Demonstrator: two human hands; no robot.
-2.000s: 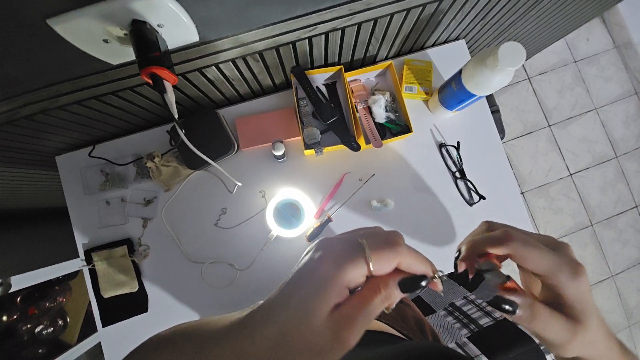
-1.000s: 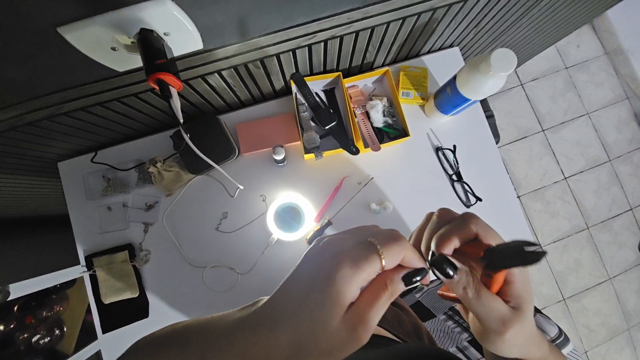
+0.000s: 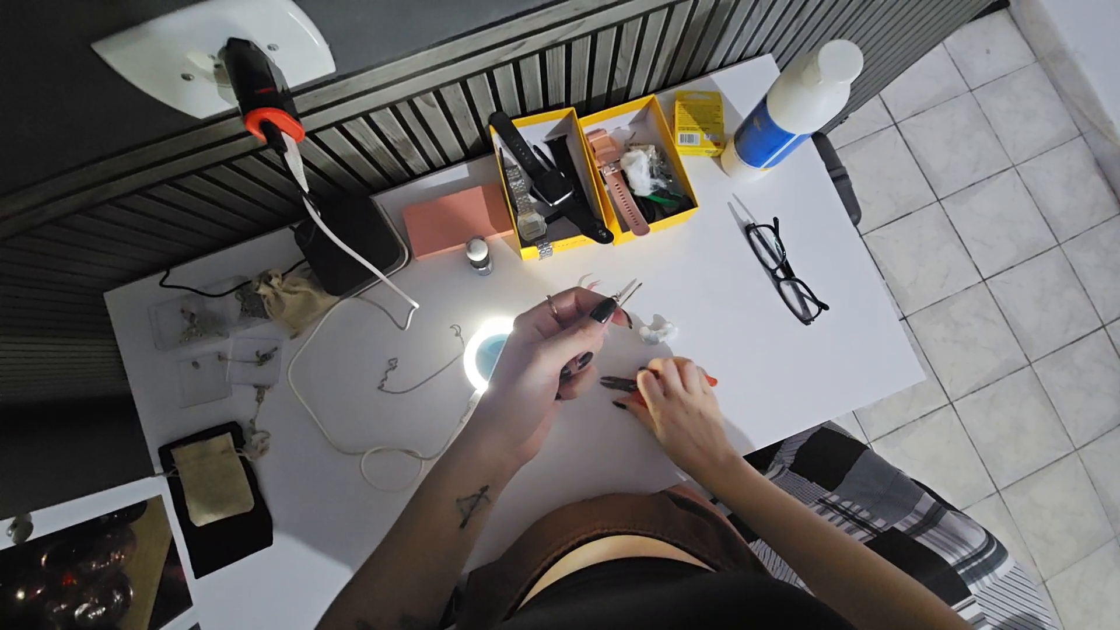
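My left hand is raised over the table beside the lit ring lamp, a small thin metal piece pinched at its fingertips. My right hand rests low on the white table, closed around pliers with orange handles, their dark jaws pointing left. A small white wad lies just beyond the right hand. Left of the lamp lies a thin chain. The tweezers and tools near the lamp are mostly hidden behind my left hand.
Yellow boxes of watches, a pink box, a small bottle and a white bottle stand along the back. Eyeglasses lie at right. Small clear trays, a pouch and a white cable are at left.
Both hands have moved apart and away from my body over the table. The orange-handled pliers, raised in my right hand a second ago, are now down at the tabletop.
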